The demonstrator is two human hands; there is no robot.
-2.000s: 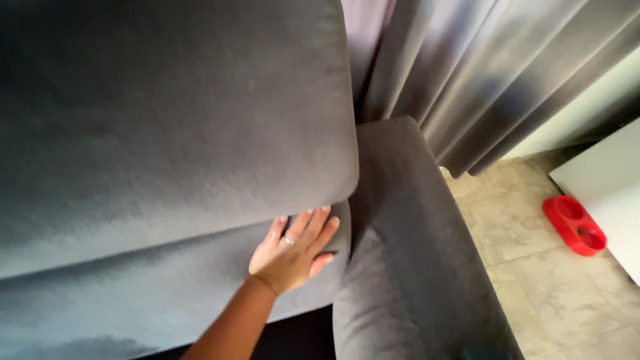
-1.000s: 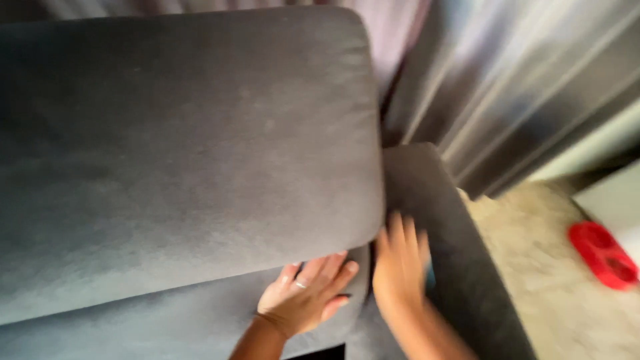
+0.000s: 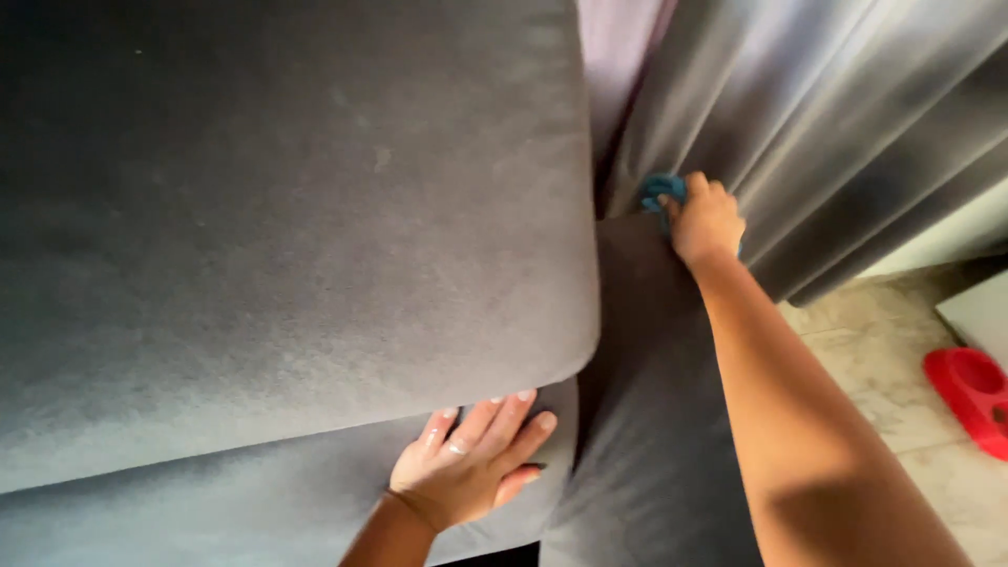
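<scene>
My left hand (image 3: 476, 457), with a ring on one finger, lies flat with its fingers spread on the grey sofa seat (image 3: 260, 488), fingertips at the lower edge of the large grey cushion (image 3: 315, 236). My right hand (image 3: 707, 220) grips a blue cloth (image 3: 663, 191) at the far end of the sofa's armrest (image 3: 654, 354), beside the curtain. Part of the cloth is hidden by my fingers and palm.
Long grey curtains (image 3: 787, 134) hang behind the armrest, with a pinkish fabric (image 3: 622, 55) to their left. On the tiled floor (image 3: 882, 370) at the right stands a red double pet bowl (image 3: 972, 398), next to a white panel (image 3: 980, 307).
My right hand, out of view two seconds ago and beside the cushion's corner one second ago, has moved away to the armrest's far end. My left hand still rests on the seat.
</scene>
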